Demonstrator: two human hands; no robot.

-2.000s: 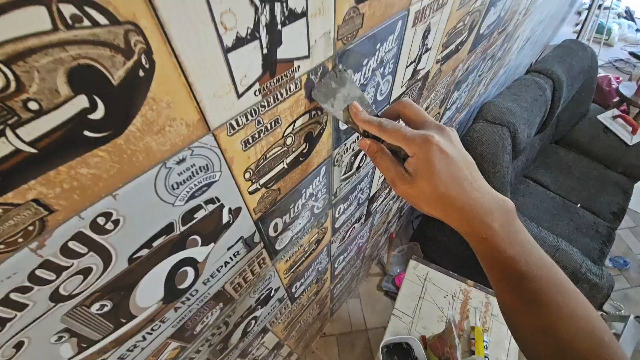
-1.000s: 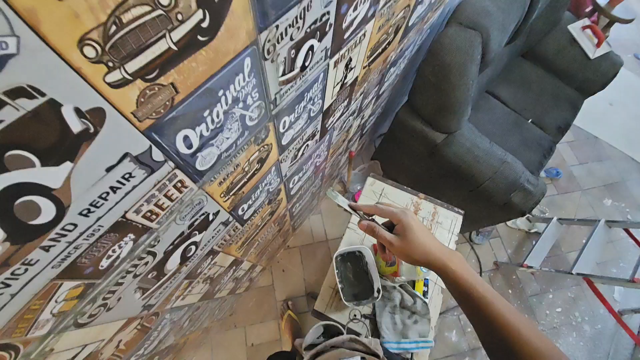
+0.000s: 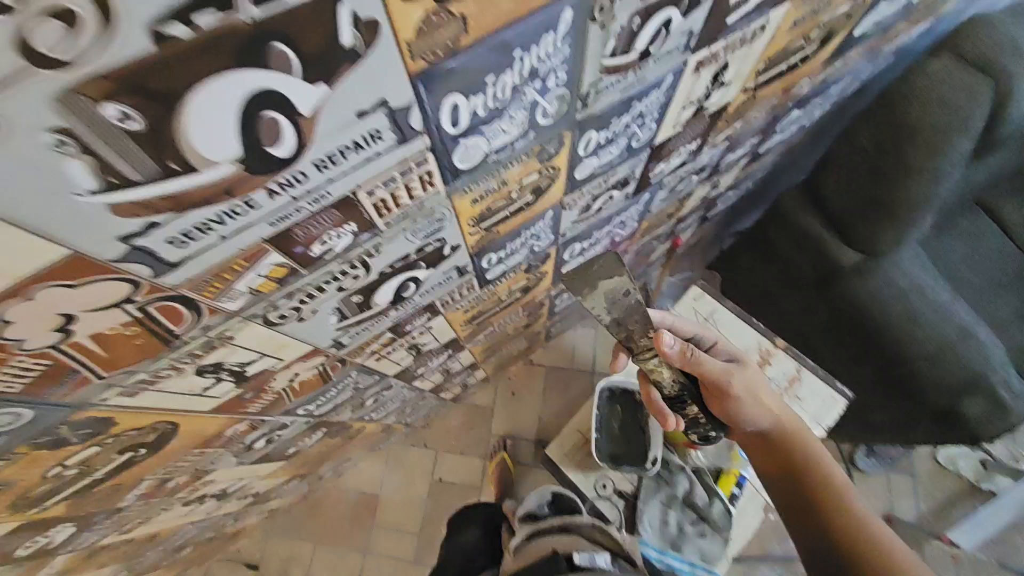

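My right hand point(image 3: 712, 368) grips the dark handle of a putty knife point(image 3: 620, 300); its broad metal blade, smeared with dried grey material, points up and left toward the wall. The blade appears in front of the wall covering point(image 3: 312, 200), printed with vintage cars and lettering; whether it touches cannot be told. Below the hand, a white plastic tub point(image 3: 624, 424) holds dark grey paste. A grey-smeared cloth or bag point(image 3: 684, 512) lies beside the tub on a worn white wooden table point(image 3: 768, 360). My left hand is out of view.
A dark grey upholstered sofa point(image 3: 904, 264) stands to the right, close to the table. A yellow marker-like item point(image 3: 730, 480) lies near the tub. Beneath are floor tiles point(image 3: 400, 488) and my foot in a flip-flop point(image 3: 502, 472). Part of a ladder point(image 3: 988, 516) shows at lower right.
My right hand with the putty knife was up at the wall in the oldest frame, then over the table. It is now raised nearer to me, and the view has swung down and left.
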